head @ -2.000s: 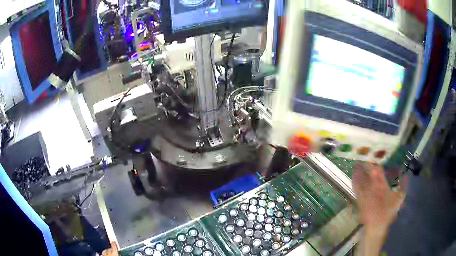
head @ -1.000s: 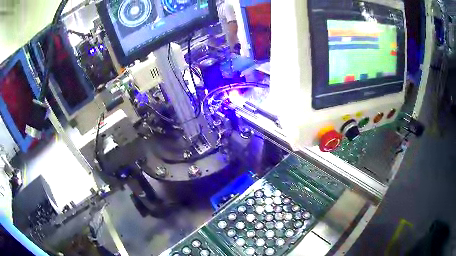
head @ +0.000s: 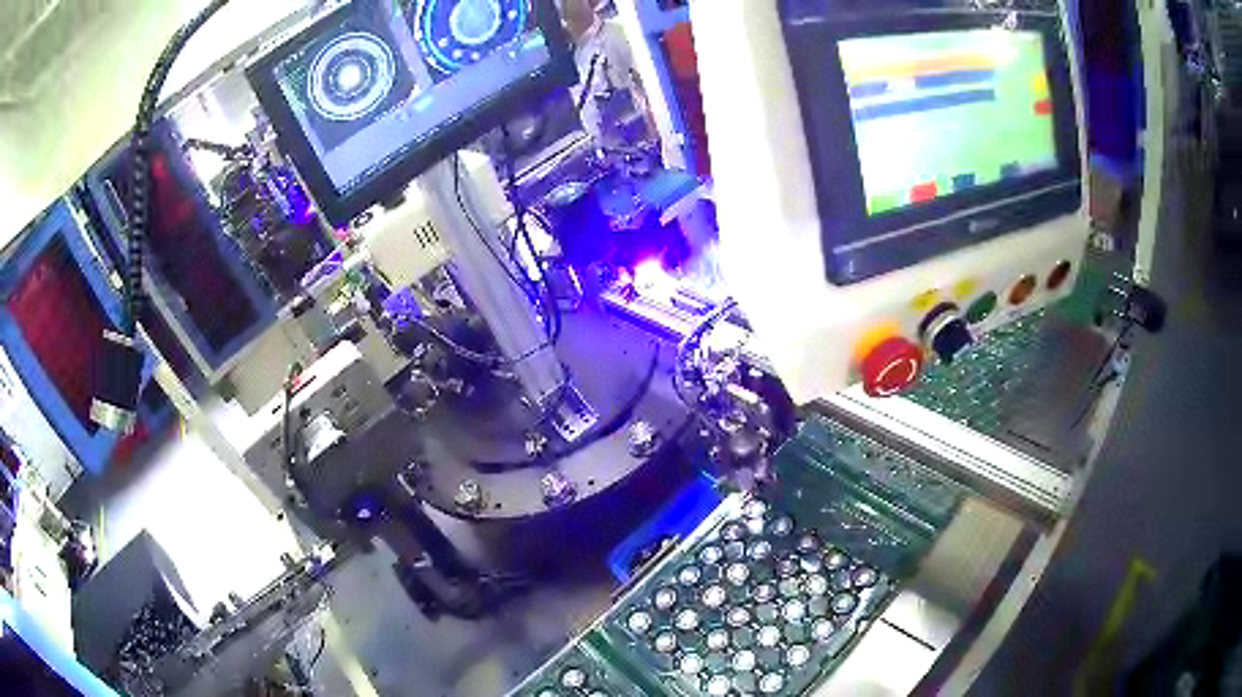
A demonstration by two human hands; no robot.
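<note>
Neither of my hands is in the picture. A blister tray (head: 677, 630) with rows of small silver rings (head: 770, 636) lies on the green conveyor belt (head: 885, 470) at the lower middle. Part of a second tray with rings (head: 572, 677) shows at the bottom edge. Behind them stands the dark rotary indexing table (head: 518, 507) with small round fixtures. A small gripping mechanism (head: 736, 409) hangs by the tray's far corner. The touchscreen control panel (head: 953, 123) is lit at the upper right.
The red emergency stop button (head: 892, 366) sits below the touchscreen. The vision monitor (head: 409, 95) shows blue-white circles. A blue bin (head: 667, 534) lies behind the tray. A dark parts bin (head: 150, 606) is at lower left. The steel side rail (head: 953, 449) runs right.
Both hands seen earlier at the bottom and right have left the picture. The view has shifted and tilted. The gripping mechanism now stands near the tray's far corner, and the rotary table's fixtures have shifted.
</note>
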